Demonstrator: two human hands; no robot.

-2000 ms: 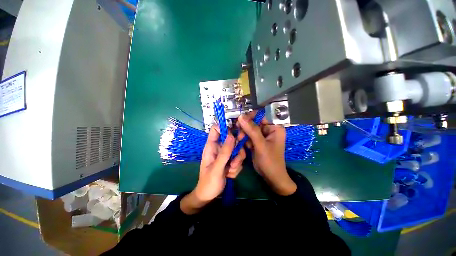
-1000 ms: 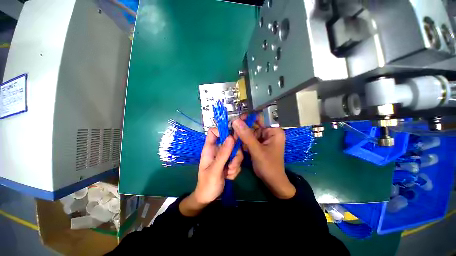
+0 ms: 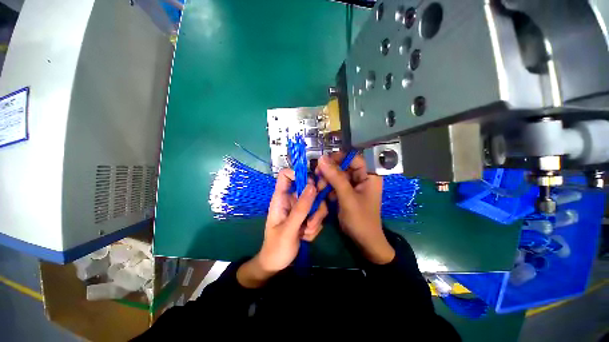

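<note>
My left hand (image 3: pixel 286 217) is closed around an upright bunch of blue lead wires (image 3: pixel 298 160), their tips pointing away from me. My right hand (image 3: pixel 354 200) is close beside it, fingertips pinched on blue wires (image 3: pixel 348 159) that slant between the two hands. Whether it grips one wire or several cannot be told. Both hands are just in front of the silver fixture plate (image 3: pixel 280 123) and its brass-coloured block (image 3: pixel 333 115). A broad blue wire pile (image 3: pixel 244 194) lies across the mat behind the hands, its pale tips splayed at the left.
The grey machine head (image 3: pixel 434 73) overhangs at the right. A large off-white unit (image 3: pixel 110 120) stands at the left, above a cardboard box (image 3: pixel 63 300) of whitish pieces. A small blue bin (image 3: pixel 501 200) and a large blue tote (image 3: pixel 574 267) are at the right. A green mat (image 3: pixel 227 67) covers the bench.
The view has shifted slightly, so the machine head appears larger and farther right than one second ago. Both hands stay at the fixture with the blue wires.
</note>
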